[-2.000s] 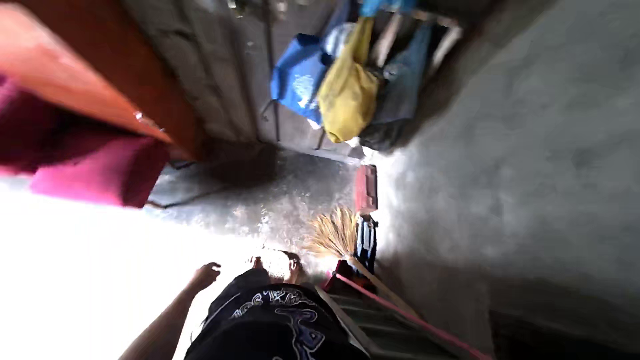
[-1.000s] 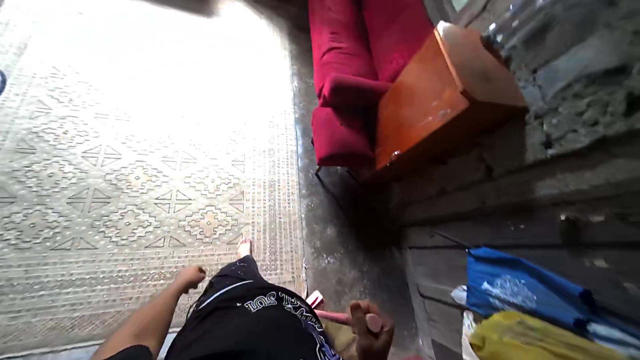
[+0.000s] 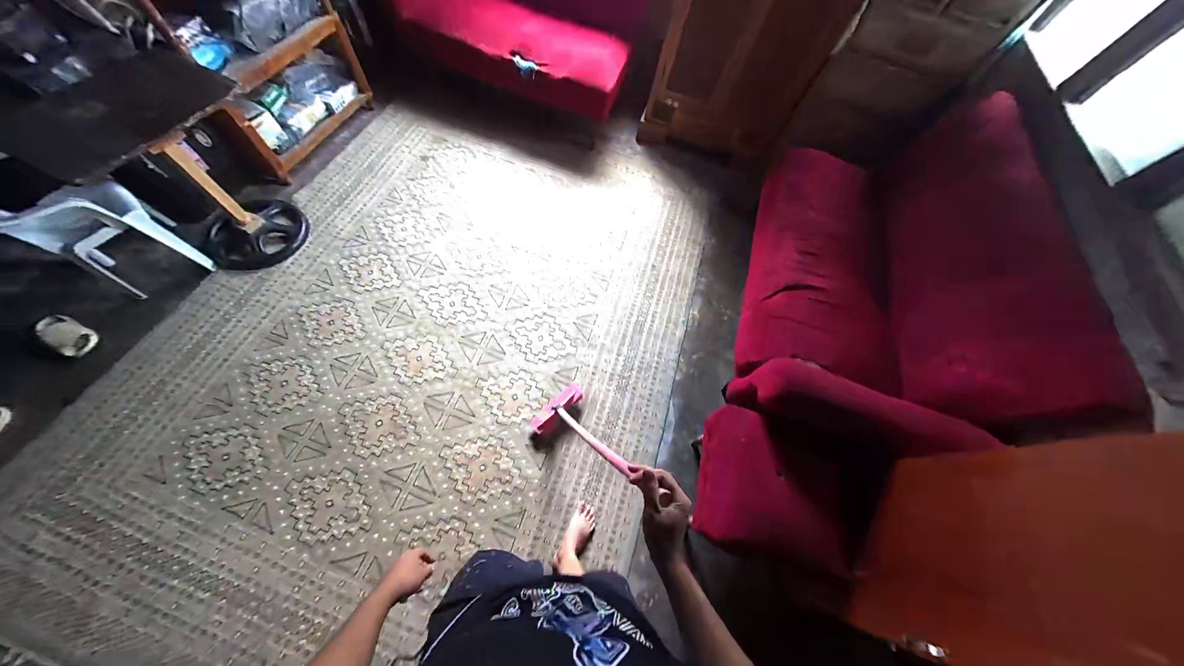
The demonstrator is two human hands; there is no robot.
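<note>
My right hand (image 3: 664, 511) is closed around the end of a pink long-handled tool (image 3: 597, 442), which looks like a brush or small broom. Its pink head (image 3: 557, 411) is at or just above the patterned rug (image 3: 361, 416), ahead of my bare foot (image 3: 577, 536). At the lower left, my left hand (image 3: 408, 573) hangs over the rug with its fingers curled and nothing visible in them.
A red sofa (image 3: 814, 268) stands along the right, with an orange-brown wooden cabinet (image 3: 1027, 546) nearer me. Another red seat (image 3: 527, 55) is at the back. On the left are a dark table (image 3: 111, 106), white plastic chair (image 3: 102, 222), round black base (image 3: 257, 234) and wooden shelf (image 3: 319, 125).
The view has swung widely from the wall and hanging bags to the rug. The pink tool, upright near my right hand one second ago, now extends forward over the rug.
</note>
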